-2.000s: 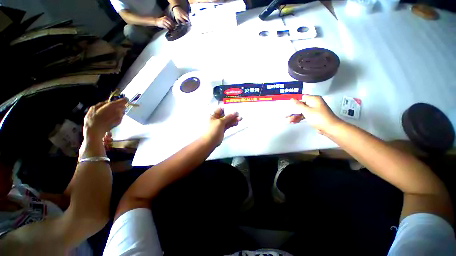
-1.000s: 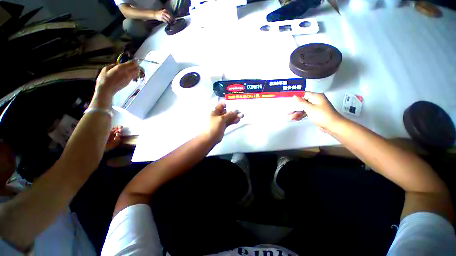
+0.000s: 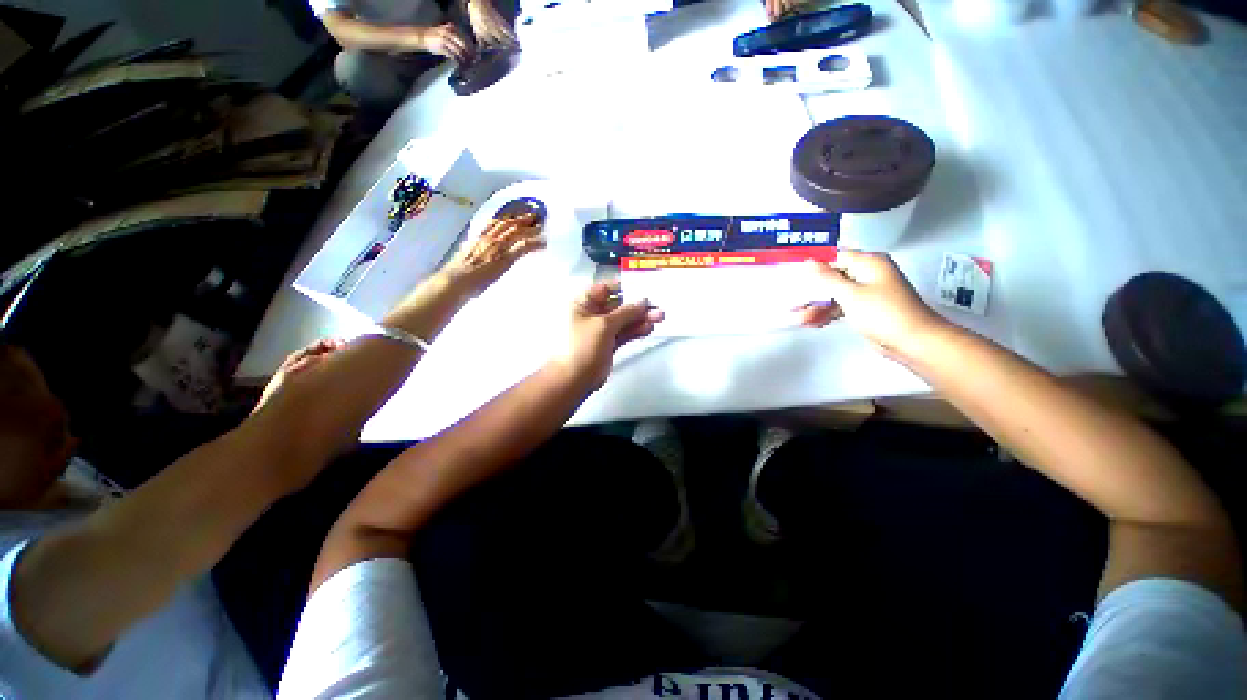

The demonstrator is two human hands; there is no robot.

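A printed strip (image 3: 732,244) with black, red and white bands and Chinese text lies across the middle, its white lower part washed out by glare. A dark rounded end, perhaps of a mirror dash cam (image 3: 600,241), shows at its left end. My left hand (image 3: 610,326) is at the strip's lower left, thumb and finger on the white part. My right hand (image 3: 859,297) grips its right end near the red band. What lies under the strip is hidden.
A neighbour's hand (image 3: 503,244) is over a white roll (image 3: 544,196) at left, beside an open carton (image 3: 456,171) with a cable bundle (image 3: 408,200). Brown round lids (image 3: 864,160) stand behind and at right. A small card (image 3: 964,285) lies right. Other people's hands work at the far side.
The neighbour's hand has moved right from the carton to the white roll; the cable bundle now lies in the carton. A dark bar has appeared at the far side. My hands have barely moved.
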